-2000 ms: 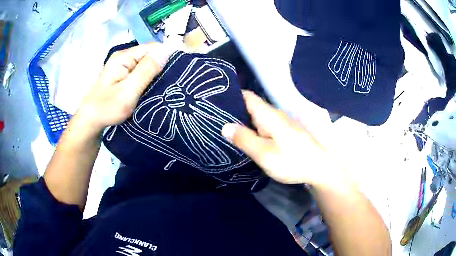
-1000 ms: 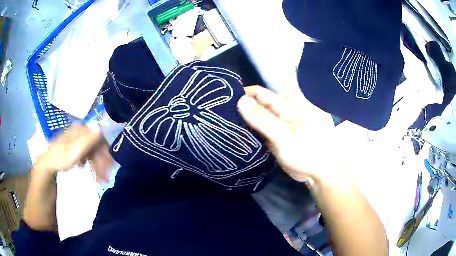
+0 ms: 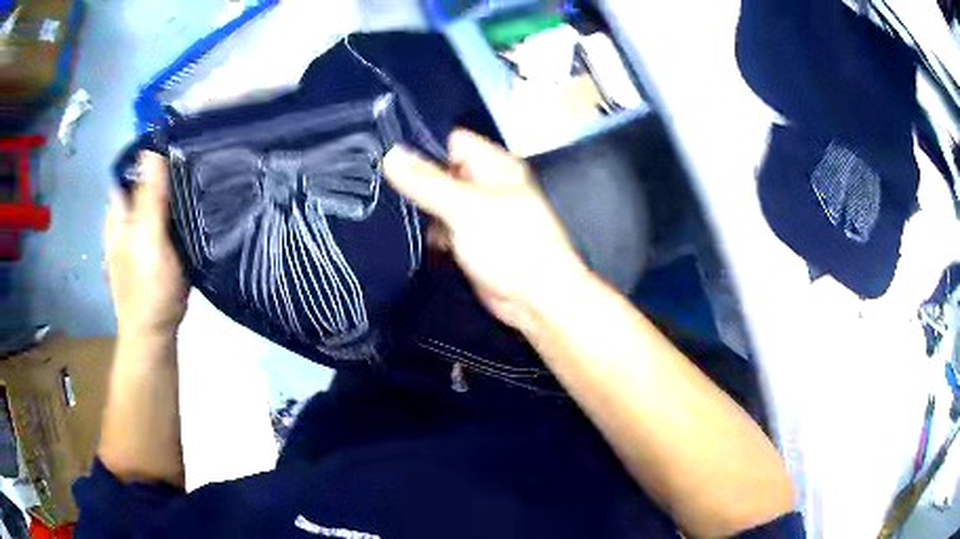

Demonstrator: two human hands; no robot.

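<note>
The sewn navy part [image 3: 390,253] with a pale outlined bow framed by pale stitching is held up over the lap, slightly blurred. The bow is upright, its tails pointing down. My left hand [image 3: 147,247] grips the part's left edge, with the fingertips near its upper left corner. My right hand [image 3: 479,216] holds the right side near the upper right corner, thumb and fingers on the fabric. More dark fabric of the same piece hangs behind and below, with a pale double stitch line and a loose thread end.
Navy pocket panels [image 3: 832,200] lie on the white table [image 3: 726,226] at right. A parts drawer [image 3: 490,84] with a green item is under the table edge. A blue basket [image 3: 200,58] stands upper left, a cardboard box [image 3: 68,421] lower left. Thin tools lie at far right.
The sewn part has moved left and turned so the bow is upright. My left hand, off the part one second ago, now holds its left edge. The view has shifted left.
</note>
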